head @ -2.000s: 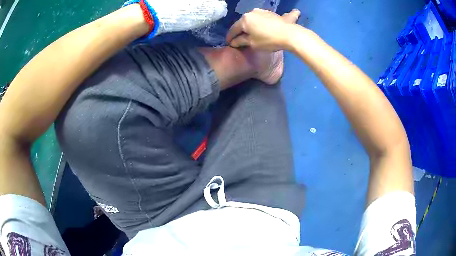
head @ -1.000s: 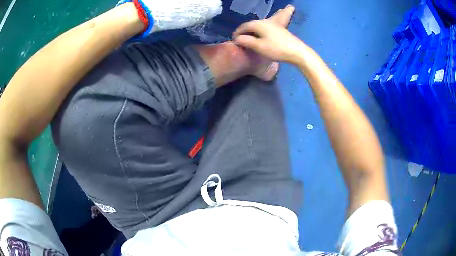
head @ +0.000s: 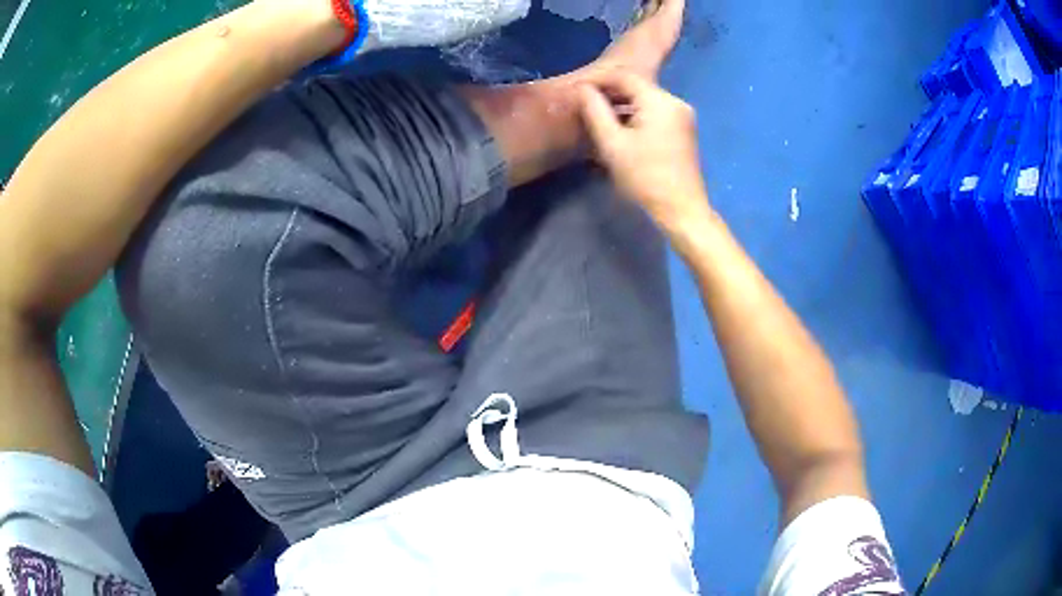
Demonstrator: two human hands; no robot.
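Note:
The bare lower leg [head: 530, 126] shows below the pulled-up leg of the grey trousers [head: 349, 291], with the foot near the top edge. My right hand [head: 646, 134] is bare and bent over the ankle end of the shin, its thumb and fingers curled close together. I see nothing held in it. My left hand [head: 443, 18] wears a white knitted glove with a red-and-blue cuff. It is cut off by the top edge, so I cannot tell its finger state. No work part shows in either hand.
Stacked blue crates [head: 990, 245] stand on the blue floor [head: 769, 279] at the right. Yellow-and-black tape [head: 976, 503] runs below them. A green surface [head: 70, 93] lies at the left beyond my left arm. A small red thing [head: 458, 327] shows between the trouser legs.
My right hand has moved down and right along the leg, and its forearm has swung inward. The gloved left hand has shifted slightly up, further out of view.

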